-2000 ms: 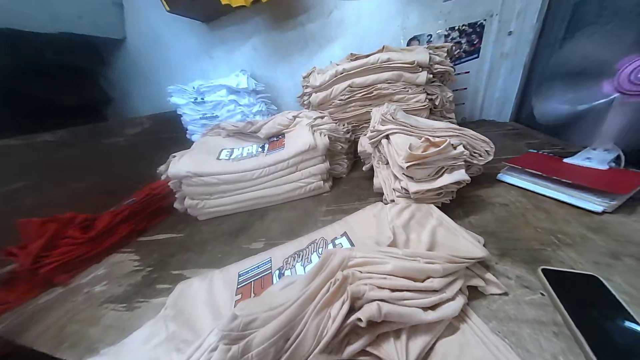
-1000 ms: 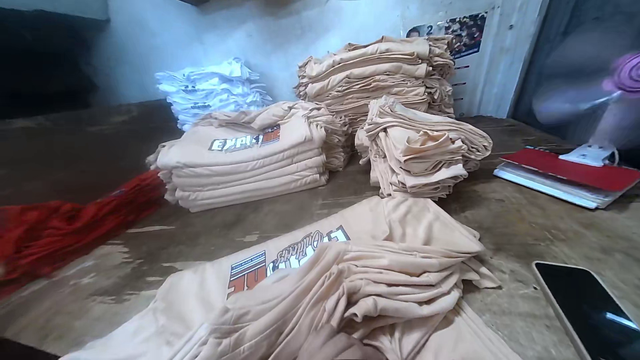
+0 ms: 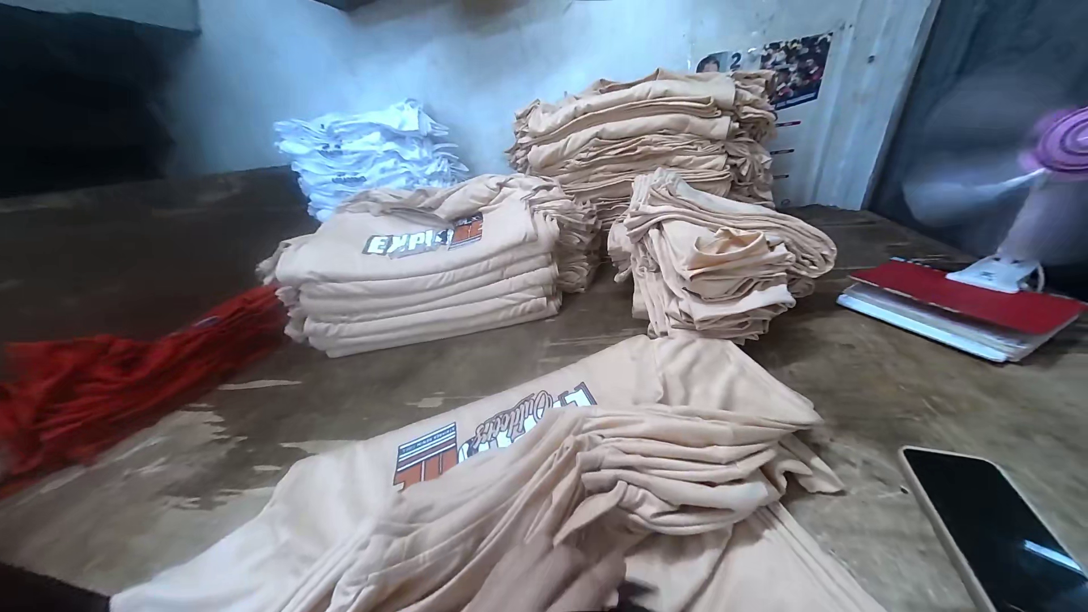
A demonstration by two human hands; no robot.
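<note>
Printed beige T-shirts (image 3: pixel 680 450) lie in a loose, layered bundle at the front centre, over a flatter shirt with a printed chest. At the bottom edge, a blurred hand that seems to be my right hand (image 3: pixel 557 569) is against the lower folds; its grip is hard to make out. My left hand is not seen; a dark shape, possibly a sleeve, shows in the bottom left corner. Behind the bundle are a neatly folded stack of printed beige shirts (image 3: pixel 425 280) and a smaller rolled-over beige pile (image 3: pixel 714 272).
A tall beige garment stack (image 3: pixel 629 136) and white folded garments (image 3: pixel 365 157) stand at the back. Red cloth (image 3: pixel 127 374) lies left on the wooden table (image 3: pixel 280 416). At right are a phone (image 3: pixel 994 527), red-covered books (image 3: pixel 960 297) and a pink fan (image 3: pixel 1062 144) standing on them.
A blurred hand now shows at the lower folds of the front bundle; none was plain there before. The stacks have stayed in place.
</note>
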